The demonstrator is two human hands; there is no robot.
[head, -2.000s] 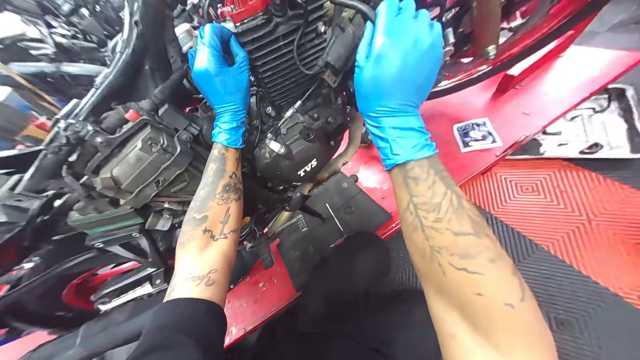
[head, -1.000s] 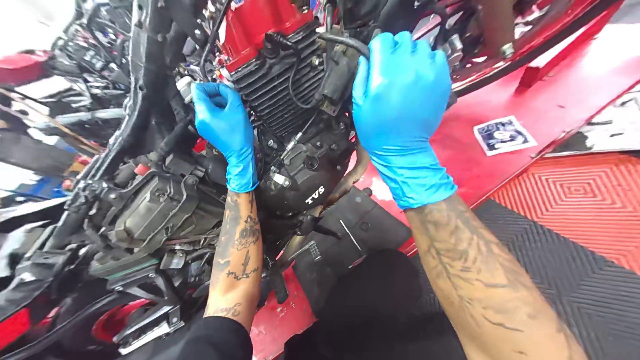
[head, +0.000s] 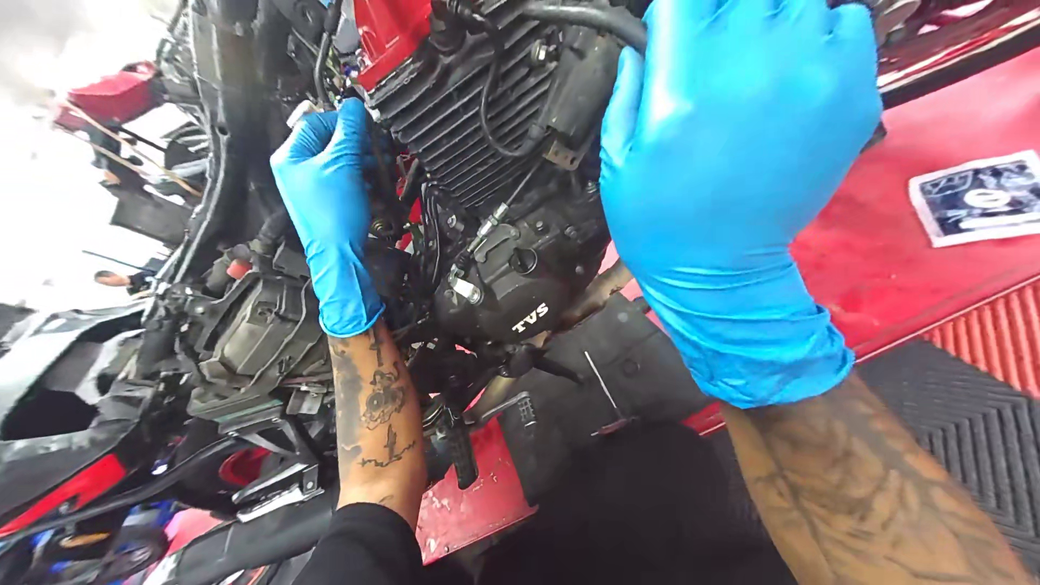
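Note:
Both my hands wear blue disposable gloves. My left hand point(head: 325, 179) is at the frame side of a motorcycle, left of the finned engine cylinder point(head: 471, 106), its fingertips pinched together beside a small pale part point(head: 302, 113); whether they grip it cannot be told. My right hand point(head: 731, 154) is right of the cylinder, back of the hand toward me, at the end of a thick black hose point(head: 589, 18); its fingertips are hidden. Between and below my hands lies the black TVS engine side cover point(head: 528, 284), with a cable and its adjuster point(head: 491, 227) running to a lever above it.
The motorcycle stands over a red platform point(head: 886, 244). A black mat or pad point(head: 650, 357) lies below the engine, near a foot peg point(head: 459, 447). A printed card point(head: 983, 199) is on the platform at right. Ribbed red and black floor tiles point(head: 959, 414) show beyond. Part of another person point(head: 122, 279) appears far left.
The view has come closer to the engine and shifted. My left hand stays beside the cylinder with its fingers drawn together. My right hand remains near the hose end.

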